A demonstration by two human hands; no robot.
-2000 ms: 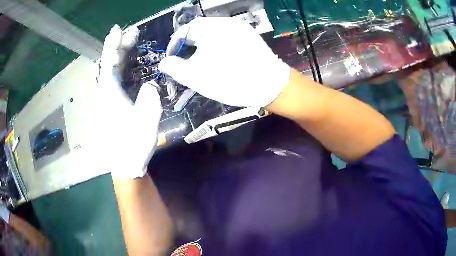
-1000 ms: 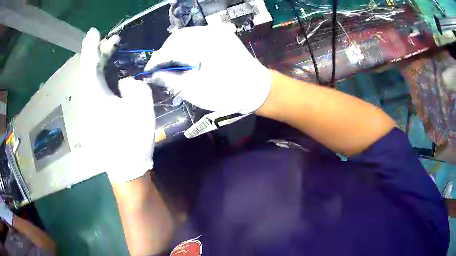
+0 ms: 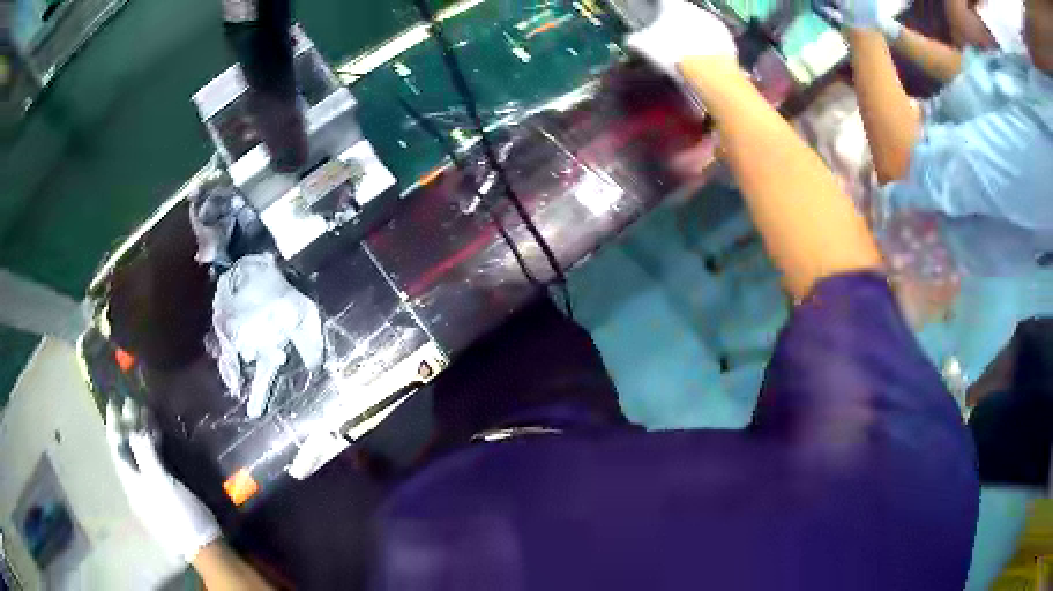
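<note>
My left hand [image 3: 164, 496], in a white glove, is at the lower left by the border of the pale surface and the black mat. Its fingers point up and no object shows in it. My right hand [image 3: 689, 37], gloved and blurred, is stretched out to the top edge, over the far part of the line. A greyish shape [image 3: 639, 14] shows at its fingertips; I cannot tell whether it is held. The black wired unit with blue leads is not visible. A thick black screwdriver body [image 3: 268, 87] hangs upright before the silver-white feeder [image 3: 327, 191].
A crumpled pale grey cloth [image 3: 268, 323] and a darker rag [image 3: 222, 225] lie on the black mat. A white slotted bracket [image 3: 370, 410] lies along the near edge. Black cables [image 3: 491, 162] cross the red-brown surface. A person in light blue [image 3: 981, 162] works at the right.
The view has swung right. My hands have parted: the right reached far up and right, the left went down left. The wired unit is out of sight; feeder, screwdriver and cloth show.
</note>
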